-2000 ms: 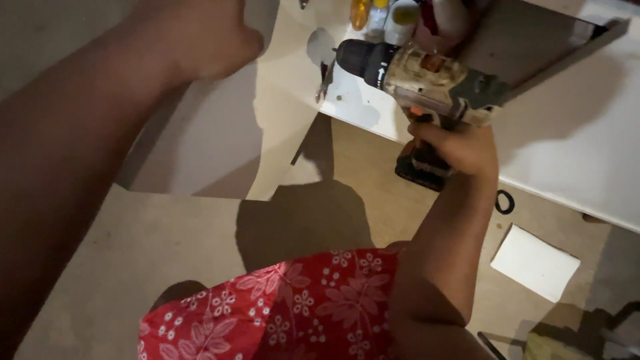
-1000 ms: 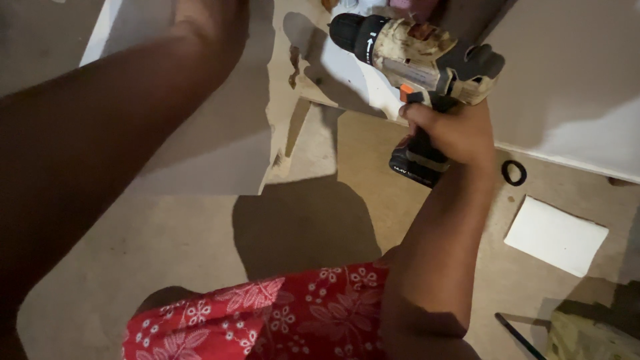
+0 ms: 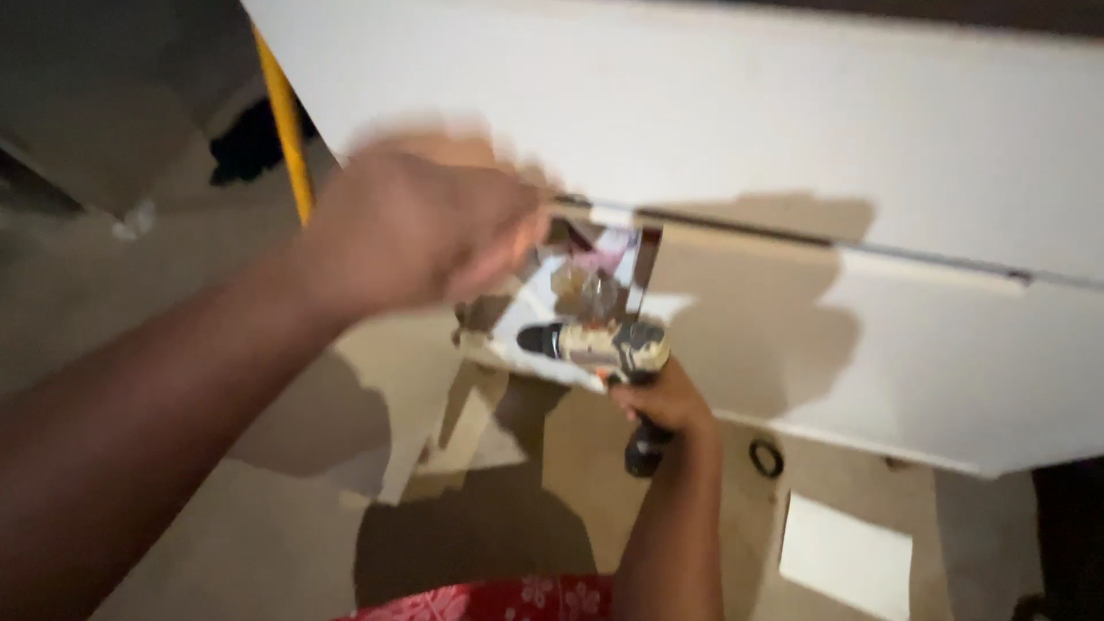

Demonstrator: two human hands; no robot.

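My right hand [image 3: 664,401] grips the handle of a cordless drill [image 3: 604,345], whose black chuck points left. My left hand [image 3: 431,228] is raised at the centre left, blurred, with its fingers toward the white panel [image 3: 673,112]; whether it holds anything cannot be told. Between and behind the hands, small bottles or containers [image 3: 582,289] stand in an opening below the long dark seam of the white surface. Part of the opening is hidden by my left hand and the drill.
On the floor at the lower right lie a black ring [image 3: 766,458] and a white rectangular piece [image 3: 845,552]. A yellow bar [image 3: 286,121] slants down at the upper left, beside a dark heap [image 3: 250,147]. Red floral cloth [image 3: 483,601] shows at the bottom edge.
The view has shifted to take in more of the white surface above. My left hand has come across to the right, toward the seam. The drill stays in my right hand, chuck still pointing left.
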